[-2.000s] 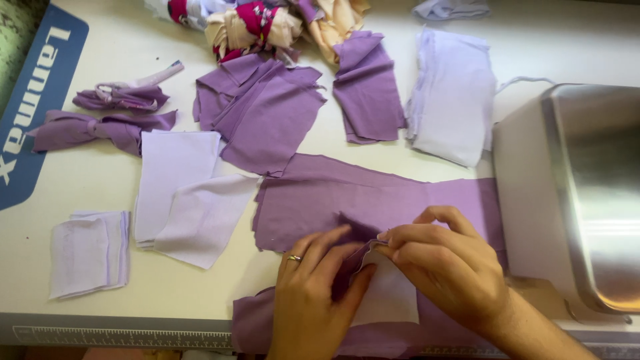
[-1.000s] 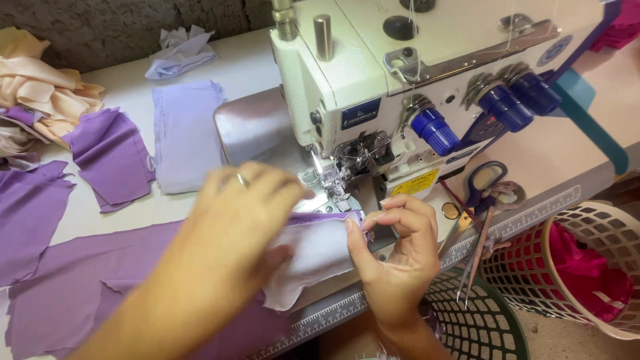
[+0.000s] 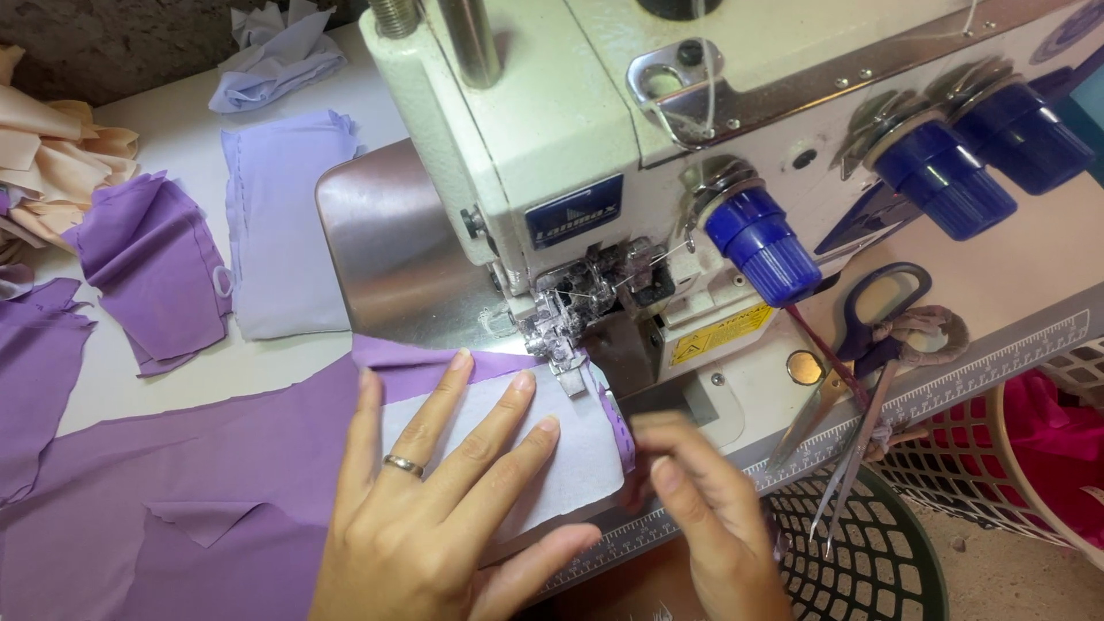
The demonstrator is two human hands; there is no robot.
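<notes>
A Lanmax overlock sewing machine (image 3: 517,112) has its presser foot (image 3: 567,366) over the edge of a white fabric piece (image 3: 569,466). My left hand (image 3: 440,483), a ring on one finger, lies spread flat on that white piece and on the purple strip (image 3: 405,366) behind it. Beside the white piece's right edge, where a narrow purple edging (image 3: 617,431) shows, is my right hand (image 3: 703,509); its fingers are curled and slightly blurred, and whether they touch the fabric cannot be told. Large purple fabric (image 3: 216,466) spreads out to the left.
Scissors (image 3: 862,362) hang at the table's ruler edge (image 3: 923,388), above a dark green basket (image 3: 914,552). A light basket (image 3: 992,457) with magenta cloth (image 3: 1052,448) stands at right. Folded lavender pieces (image 3: 289,233), purple pieces (image 3: 155,267) and cream cloth (image 3: 60,147) lie at left.
The view has swung right to the machine. My left hand, raised and blurred a second ago, now rests flat on the white piece. My right hand has left the fabric corner it pinched near the foot.
</notes>
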